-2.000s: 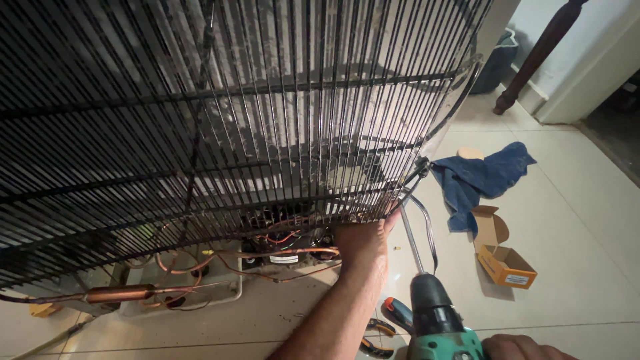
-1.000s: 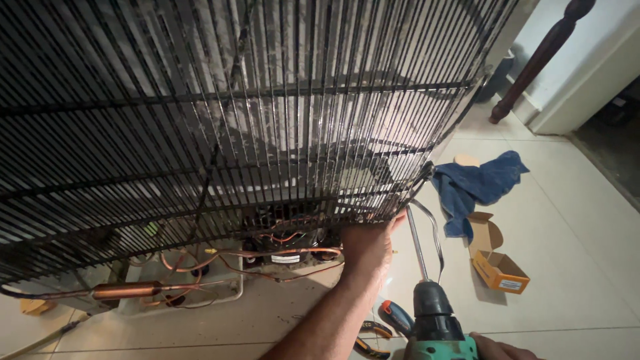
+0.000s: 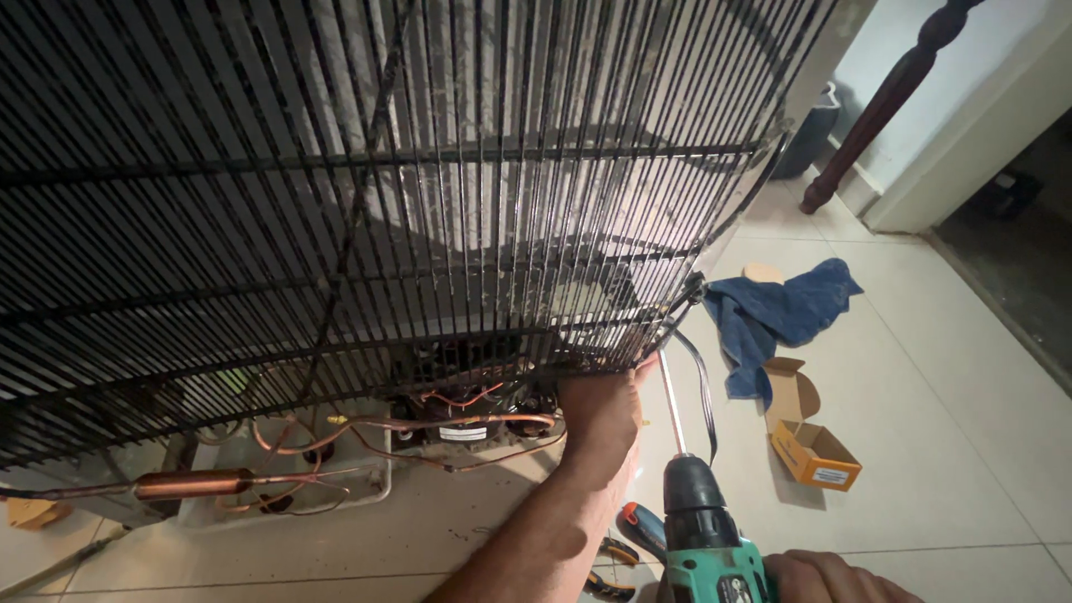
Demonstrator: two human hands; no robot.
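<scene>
The black wire condenser grille on the back of a refrigerator fills the upper left. My left hand reaches under its lower edge, right of the black compressor; its fingers are mostly hidden behind the wires. My right hand, at the bottom edge, is closed on a green and black cordless drill. A long metal bit runs up from the chuck to the grille's lower right corner, where its tip is hidden. Copper tubing and a copper filter drier lie at the lower left.
A blue cloth and an open orange cardboard box lie on the tiled floor at right. Pliers and a dark-handled tool lie beside the drill. A black cable hangs near the bit. A turned wooden leg stands behind.
</scene>
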